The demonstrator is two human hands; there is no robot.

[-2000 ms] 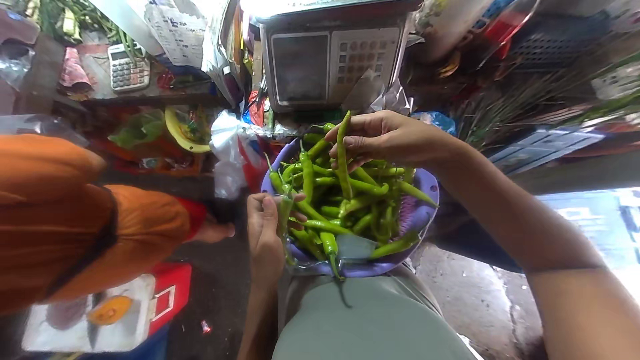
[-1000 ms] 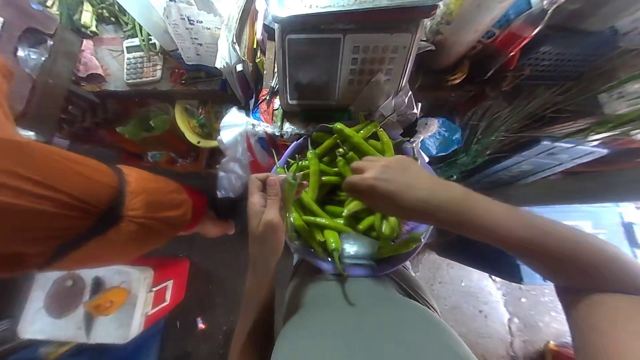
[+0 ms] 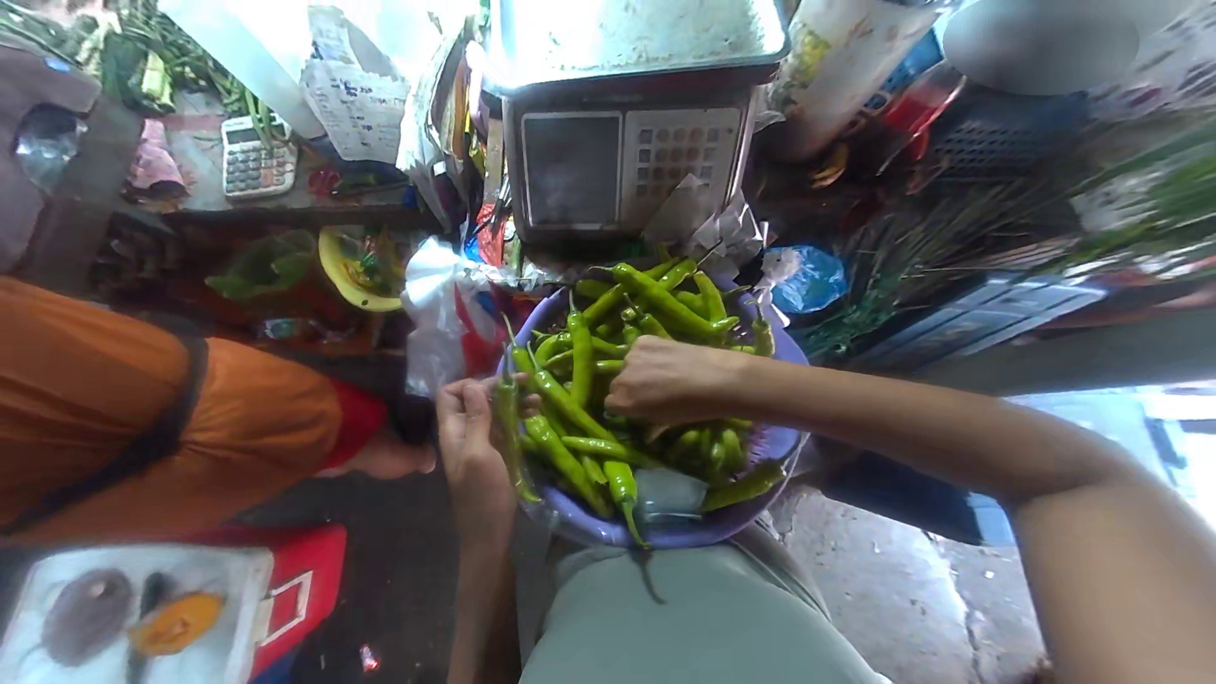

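A purple plastic basin (image 3: 793, 366) full of long green chili peppers (image 3: 579, 356) rests at my lap. My right hand (image 3: 665, 380) is down among the peppers near the basin's middle, its fingers curled under and hidden; whether it grips a pepper cannot be seen. At the basin's left rim, my left hand (image 3: 480, 418) holds a clear plastic bag (image 3: 513, 437) with green chili peppers in it. A translucent piece of plastic (image 3: 670, 494) lies on the peppers near the front rim.
A digital scale (image 3: 627, 171) stands beyond the basin. A calculator (image 3: 258, 157) lies on the shelf at the upper left, above a yellow bowl (image 3: 356, 271). Another person in orange clothing (image 3: 237, 408) is at the left, above a red cooler box (image 3: 309, 579) with a white lid.
Two seconds ago my right hand held a green chili pepper upright above the basin; it has since gone down into the pile. My left hand has stayed at the left rim.
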